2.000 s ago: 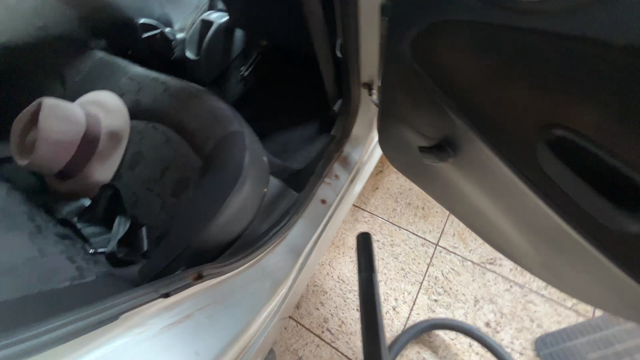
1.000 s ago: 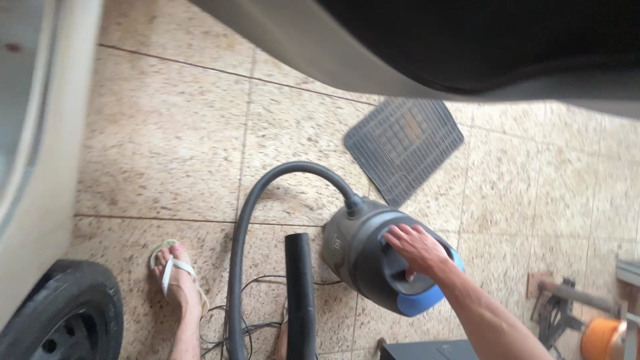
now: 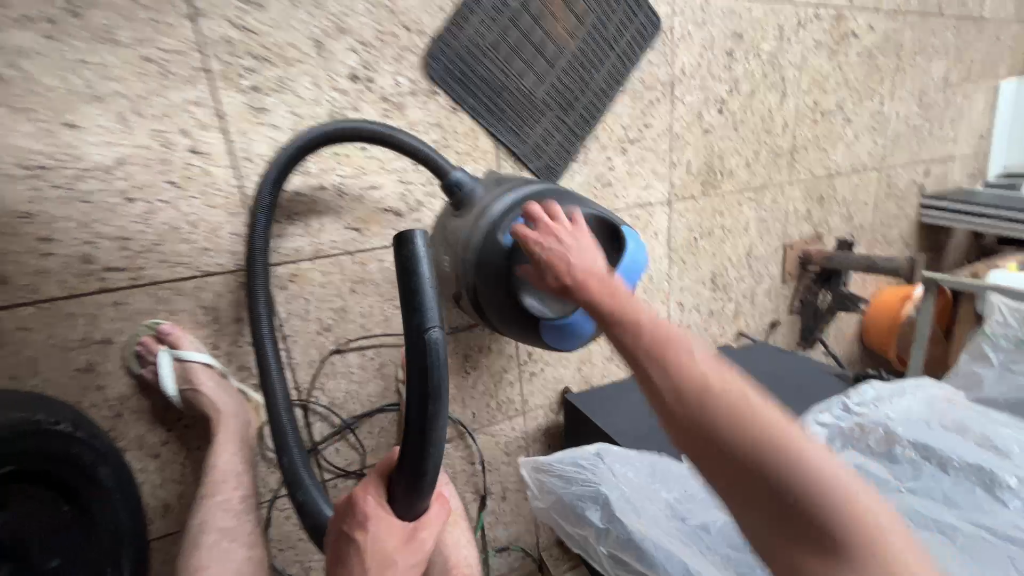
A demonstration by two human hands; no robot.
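My left hand (image 3: 384, 520) is wrapped around the lower part of a black plastic vacuum wand (image 3: 424, 360), whose open end points up the view. My right hand (image 3: 560, 248) lies on the top of a grey, black and blue canister vacuum cleaner (image 3: 480, 256), fingers spread beside the carry handle; its palm side is hidden. A black ribbed hose (image 3: 260, 264) leaves the canister, loops round to the left and runs down behind my left hand. Thin dark cables (image 3: 352, 424) lie tangled on the floor behind the wand.
A black rubber car mat (image 3: 552, 72) lies on the tiled floor beyond the canister. At lower left is a tyre (image 3: 72, 480), near my sandalled foot (image 3: 188, 368). Clear plastic sheeting (image 3: 632, 512), a dark box (image 3: 616, 408), an orange container (image 3: 888, 320) and a rusty metal stand (image 3: 832, 280) occupy the right.
The view has swung from the car's open door and seat down to the floor. My right hand stays on the canister top since a second ago. My left hand has come into view on the wand.
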